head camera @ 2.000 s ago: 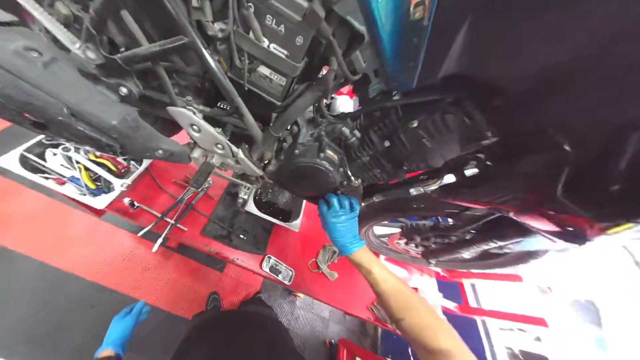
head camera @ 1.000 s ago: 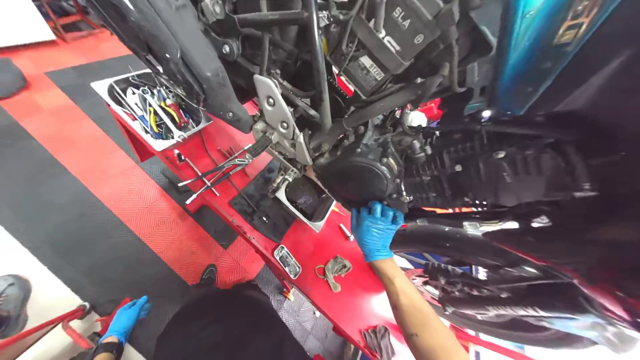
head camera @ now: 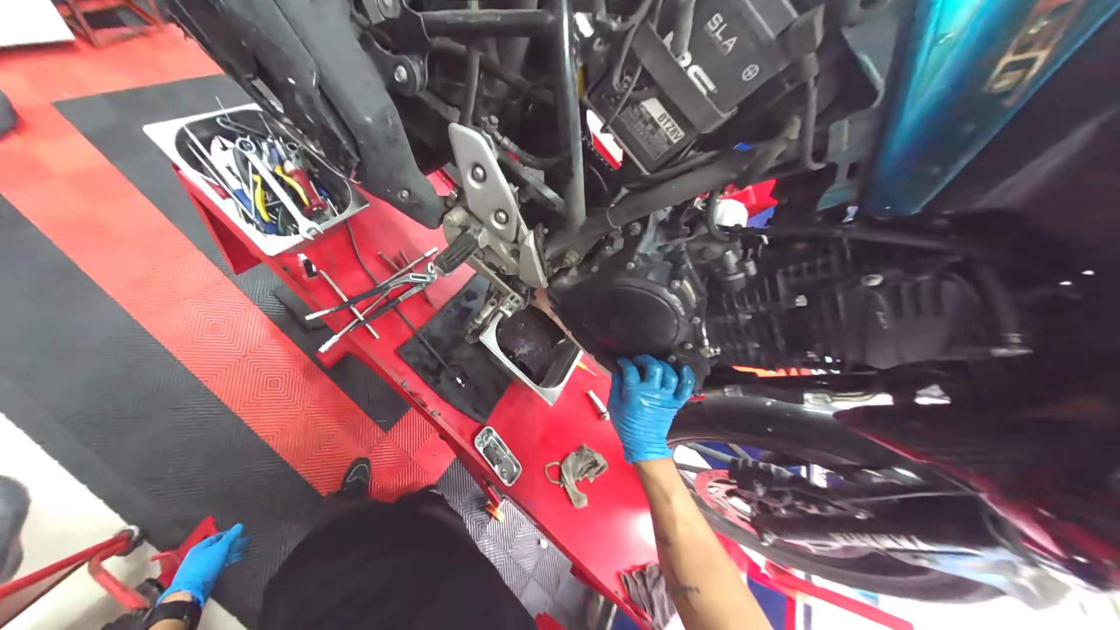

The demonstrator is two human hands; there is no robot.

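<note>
A motorcycle engine with a round black side cover (head camera: 626, 315) fills the middle of the view. My right hand (head camera: 649, 402), in a blue glove, has its fingers curled against the lower edge of the engine beside this cover; what its fingertips touch is hidden. My left hand (head camera: 206, 560), gloved in blue too, is low at the far left beside a red metal part (head camera: 179, 549). Its fingers look extended, and whether it touches that part is unclear. Below the engine, a metal pan with dark contents (head camera: 551, 394) sits on the red lift platform (head camera: 577, 437).
A tray of wrenches and pliers (head camera: 166, 131) stands at the upper left. Long-handled tools (head camera: 376, 302) lie near the footpeg bracket (head camera: 490, 188). A grey rag (head camera: 580, 468) and a small metal tray (head camera: 498, 455) rest on the platform. The front wheel (head camera: 787, 507) is at lower right.
The view has shifted strongly to the left. My right hand remains against the lower edge of the engine. My left hand is now beside the red metal part.
</note>
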